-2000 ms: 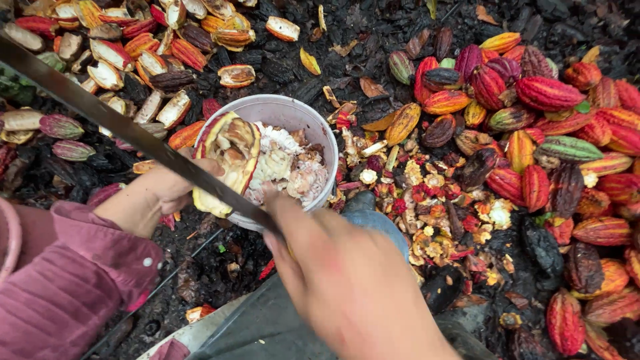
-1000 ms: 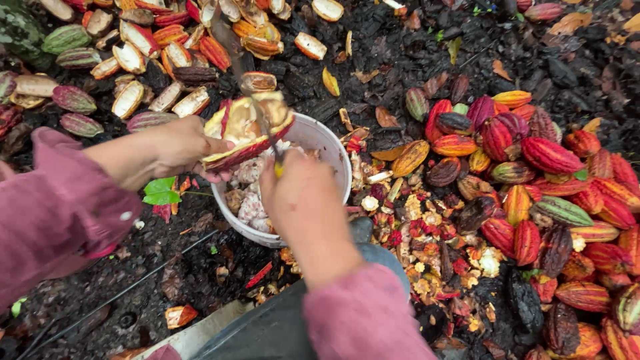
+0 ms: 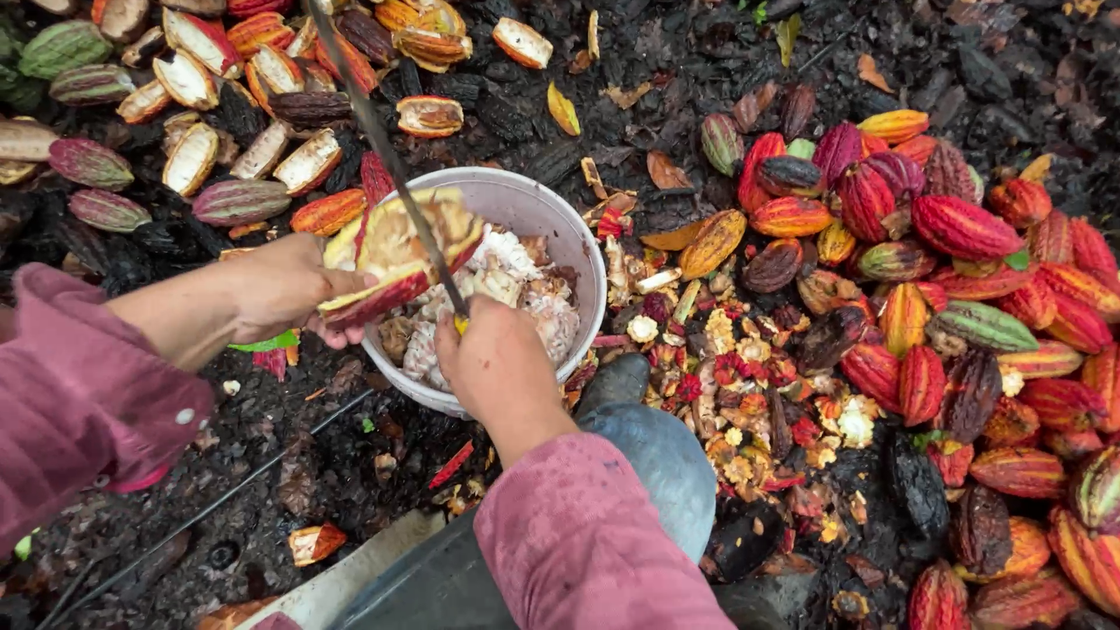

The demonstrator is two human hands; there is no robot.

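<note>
My left hand point(image 3: 284, 284) grips an opened red and yellow cacao pod point(image 3: 407, 254) over the left side of a white plastic bucket point(image 3: 591, 280). The inside of the pod shows pale and hollow. My right hand point(image 3: 503, 363) is shut on the yellow handle of a machete point(image 3: 385, 149), whose long dark blade points up and to the left and passes across the pod. White, pulpy cacao beans point(image 3: 538, 306) lie in the bucket below both hands. My left fingertips are partly hidden by the pod.
Whole cacao pods point(image 3: 962, 227) are heaped at the right. Emptied husks point(image 3: 188, 162) and several whole pods lie at the upper left. Cut pod pieces point(image 3: 744, 350) are strewn beside a rubber boot point(image 3: 656, 464). A thin dark rod point(image 3: 254, 477) crosses the ground at lower left.
The machete was held low across the pod two seconds ago; its blade now stands more upright. The pod has been turned and shows its hollow inside. The view has shifted somewhat.
</note>
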